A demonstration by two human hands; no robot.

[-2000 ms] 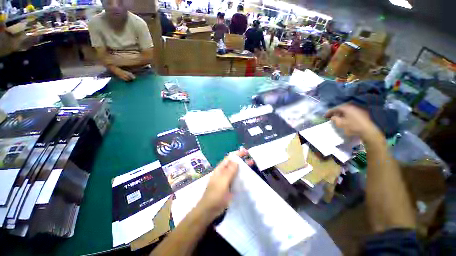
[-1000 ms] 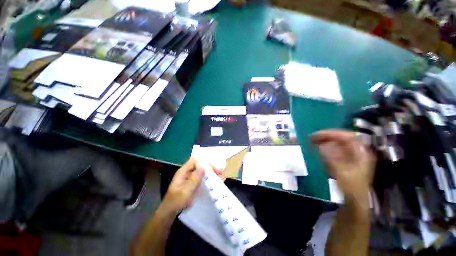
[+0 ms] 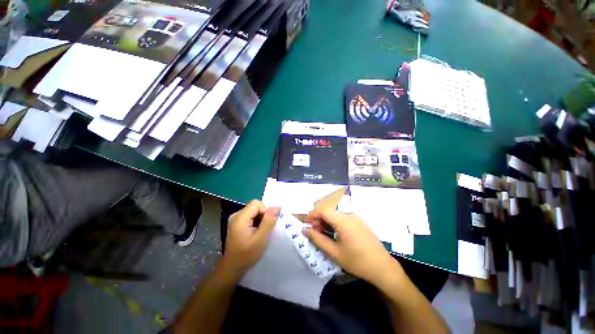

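A sticker sheet (image 3: 305,251) with rows of small dark marks lies over a plain white backing paper (image 3: 277,277) above my lap. My left hand (image 3: 249,229) grips the sheet's upper left corner. My right hand (image 3: 342,244) is at the sheet's upper right edge, thumb and fingertips close together; whether a sticker is between them cannot be told. Just beyond my hands a box blank (image 3: 313,156) lies flat on the table, with black lettered panel, wave rings, device photo and white flaps. A small white label spot (image 3: 301,160) shows on its lettered panel.
A tall left stack of blanks (image 3: 189,85) stands on the green table (image 3: 326,52). An uneven right stack of blanks (image 3: 528,222) is at the right edge. A clear-bagged white pack (image 3: 449,91) and a grey-and-red bundle (image 3: 410,14) lie beyond. Another person's leg (image 3: 78,202) is at left.
The view has turned down toward the table edge and my lap. My right hand has come from the right-hand side to the sticker sheet. My left hand still holds the sheet.
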